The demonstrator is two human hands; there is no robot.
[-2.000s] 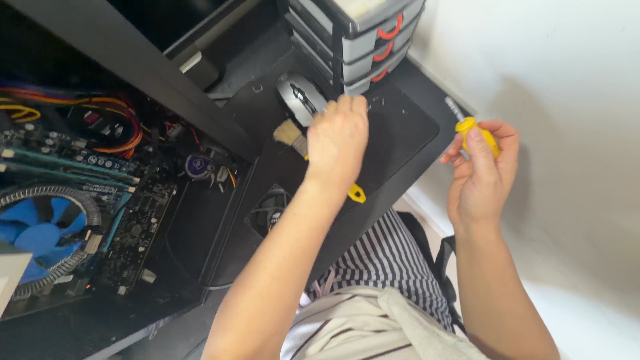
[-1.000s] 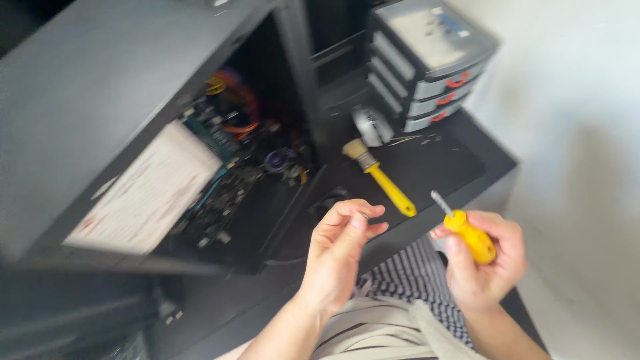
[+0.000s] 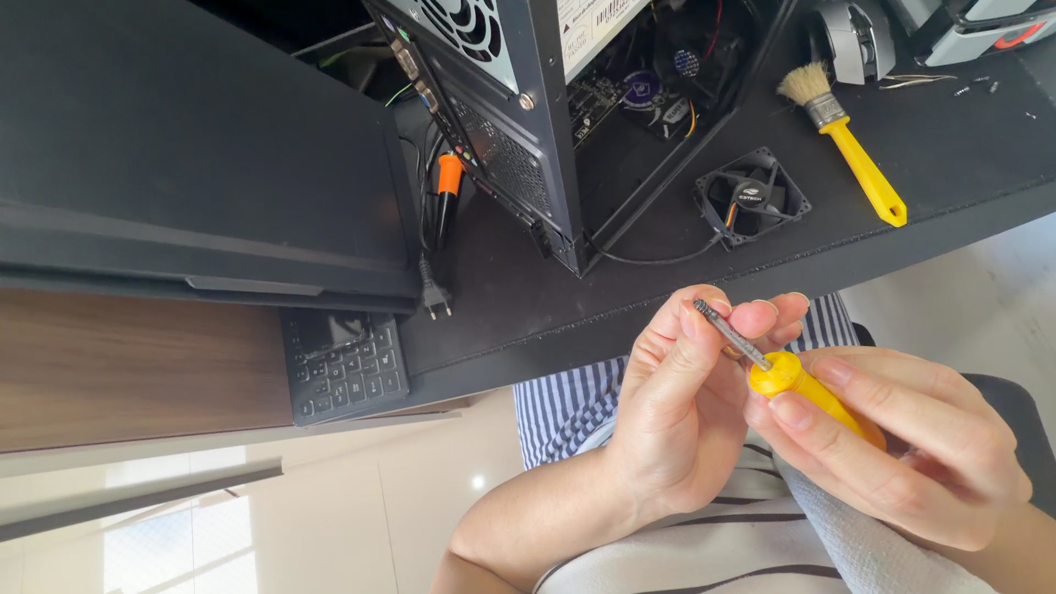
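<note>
My right hand (image 3: 899, 437) holds a short screwdriver (image 3: 825, 406) by its yellow handle, the shaft pointing up and left. A small dark threaded screw (image 3: 703, 308) shows at the tip of the shaft. My left hand (image 3: 693, 396) has its thumb and index finger pinched at that tip, against the screw, with the other fingers curled loosely behind the shaft. Both hands are over my lap, in front of the desk edge. Beyond them, a black case fan (image 3: 751, 198) lies on the desk near the open computer case (image 3: 549, 132). A yellow-handled paintbrush (image 3: 862, 165) lies to its right.
A computer mouse (image 3: 854, 41), loose screws (image 3: 979, 80) and a drawer organizer (image 3: 982, 37) are at the upper right. Left of the case are an orange-and-black handled tool (image 3: 450, 186), a power plug (image 3: 433, 289), a keyboard (image 3: 351, 367) and a large dark panel (image 3: 198, 157).
My left hand, over the paintbrush two seconds ago, has left it on the desk and come to the screwdriver's tip. The right hand keeps the screwdriver. The view has swung left.
</note>
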